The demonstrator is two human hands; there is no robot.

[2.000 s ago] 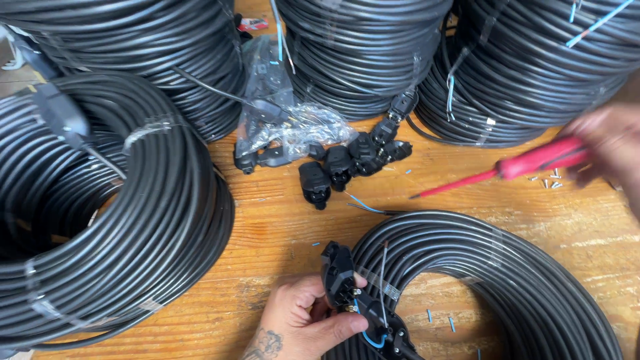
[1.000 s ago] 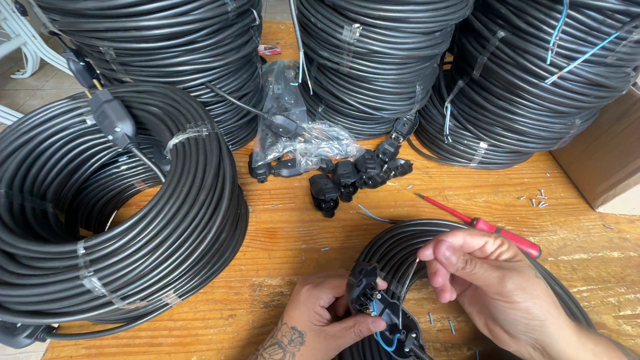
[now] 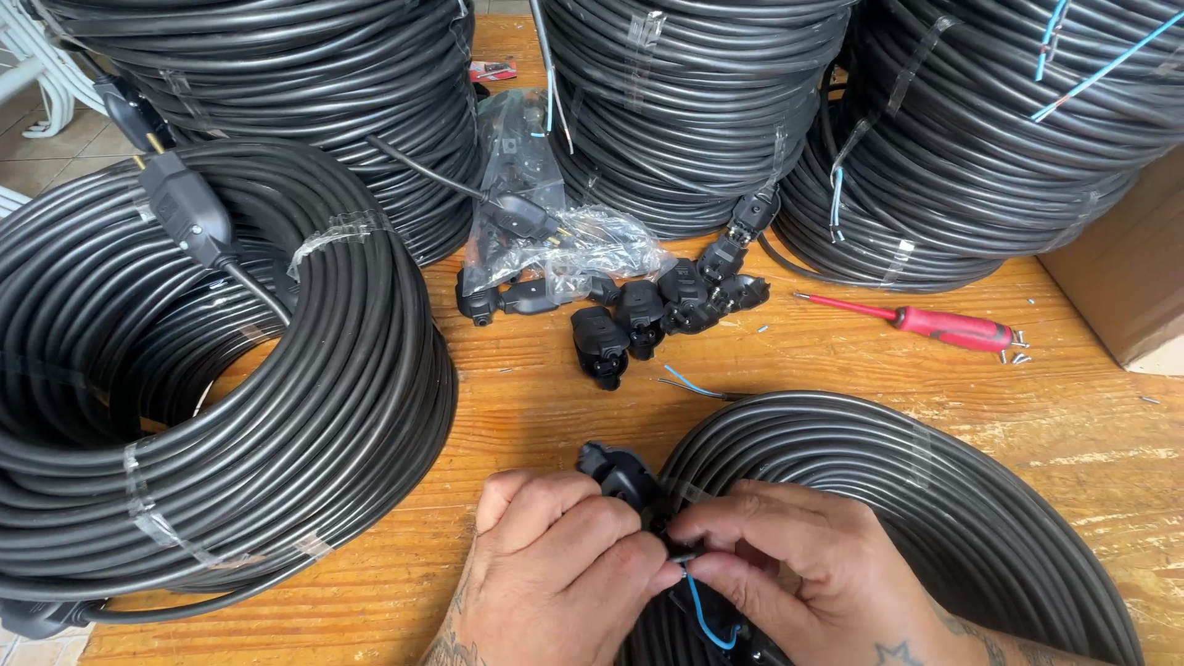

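My left hand (image 3: 569, 564) and my right hand (image 3: 795, 555) meet over the near edge of a coil of black cable (image 3: 925, 481). Between them is an opened black plug housing (image 3: 624, 472), partly covered by the fingers. The left hand grips the housing. The right thumb and fingertips pinch a thin wire end beside a small metal part. A blue wire (image 3: 705, 615) loops down from the fingertips toward the cable. A red insulated screwdriver (image 3: 953, 328) lies on the wooden table, beside several small screws (image 3: 1020, 350).
A large cable coil (image 3: 370, 370) stands at the left, with tall coil stacks (image 3: 694, 111) along the back. Several black connector parts (image 3: 601, 342) and a clear plastic bag (image 3: 518, 176) lie mid-table. A cardboard box (image 3: 1128, 268) is at the right.
The red screwdriver, in my right hand two seconds ago, was put down on the table. My right hand has moved left to the plug housing and now touches my left hand.
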